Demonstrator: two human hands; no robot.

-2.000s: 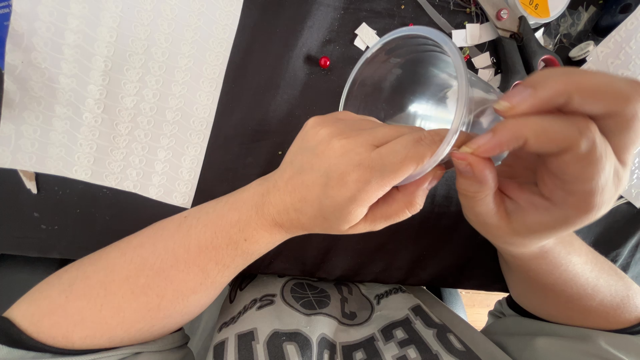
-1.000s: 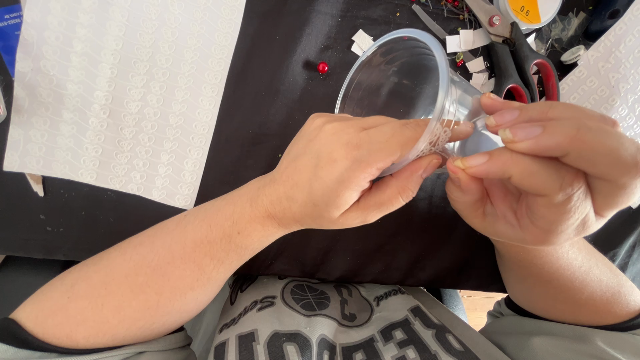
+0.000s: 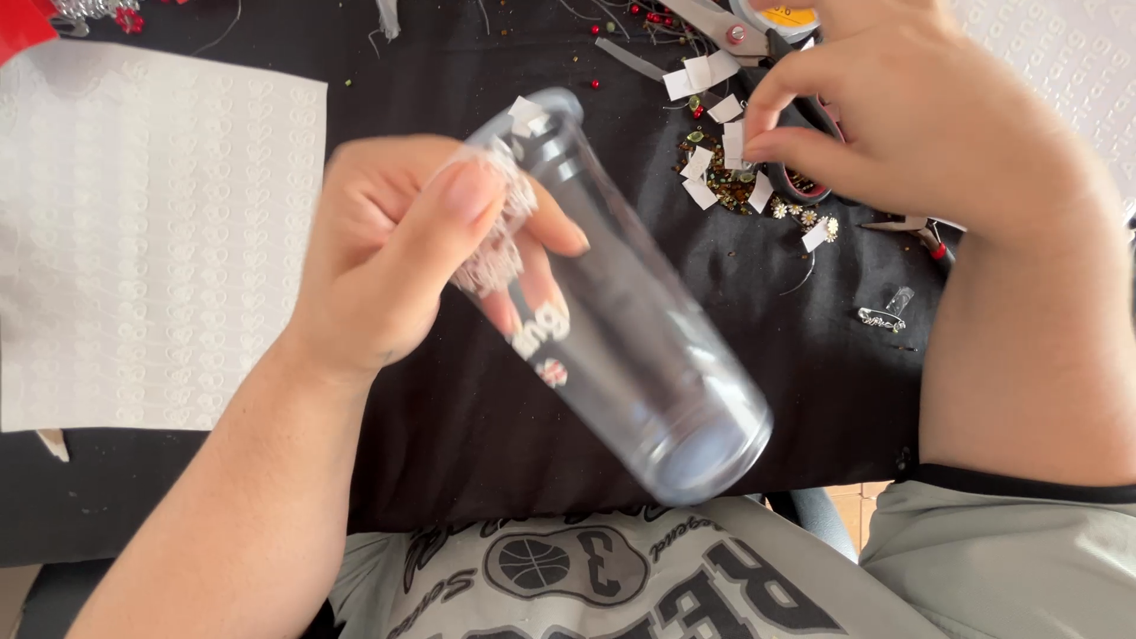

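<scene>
My left hand [image 3: 390, 240] grips a clear plastic cup [image 3: 652, 311] near its rim, thumb outside and some fingers seen through the wall. The cup tilts, its base toward the lower right, and is blurred. White and pinkish decoration with lettering [image 3: 543, 327] shows on its side, and a small white paper piece [image 3: 527, 115] is near the rim. My right hand [image 3: 852, 115] is apart from the cup, over the scissors [image 3: 781, 98]. Its thumb and forefinger tips come close together by the small white paper pieces [image 3: 734, 142]; whether they pinch one cannot be told.
A white sheet of raised stickers [image 3: 160, 240] lies at the left, another lettered sheet [image 3: 1065, 71] at the upper right. Beads [image 3: 732, 186], flower charms [image 3: 808, 216], pliers [image 3: 914, 227] and a safety pin [image 3: 881, 319] lie on the black cloth [image 3: 603, 453].
My right hand has left the cup and moved up and right to the scissors and paper pieces. The cup, still in my left hand, has turned so its length and base show.
</scene>
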